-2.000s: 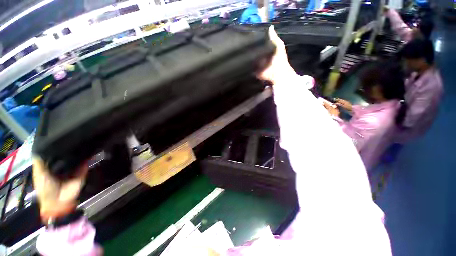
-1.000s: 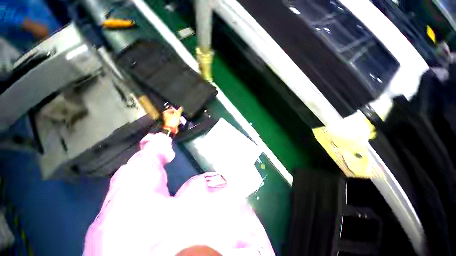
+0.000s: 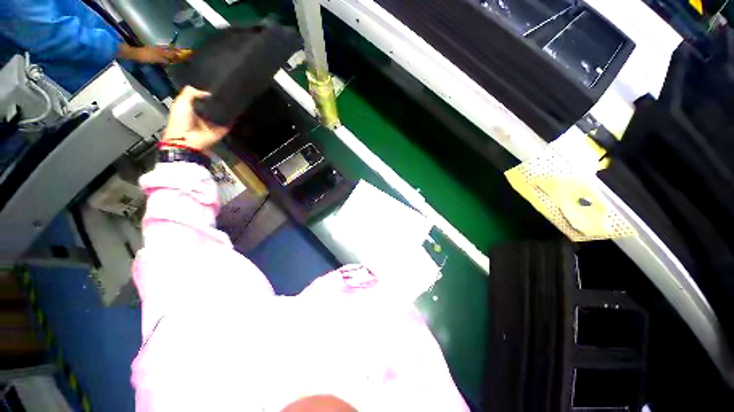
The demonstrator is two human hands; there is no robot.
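Note:
My left hand (image 3: pixel 191 122), with a red and a dark band at the wrist, grips the near end of a black foam tray (image 3: pixel 241 68). The tray is raised and tilted above the bench at the upper left. Below it another black foam tray (image 3: pixel 306 211) lies on the bench, with glossy dark panels in its pockets and a small pale rectangular piece (image 3: pixel 296 164) in one pocket. My right hand is not in view.
White sheets (image 3: pixel 378 233) lie beside the lower tray. Stacked foam trays (image 3: pixel 527 322) stand at lower right. A perforated yellowish plate (image 3: pixel 567 201) hangs from the shelf edge. A metal post (image 3: pixel 318 64) rises by the belt. Another person's blue-sleeved hand (image 3: pixel 153 54) is at upper left.
My left hand has moved up and left and now holds up a foam tray that lay on the bench. The tray with panels beneath is uncovered. A blue-sleeved hand has reached in.

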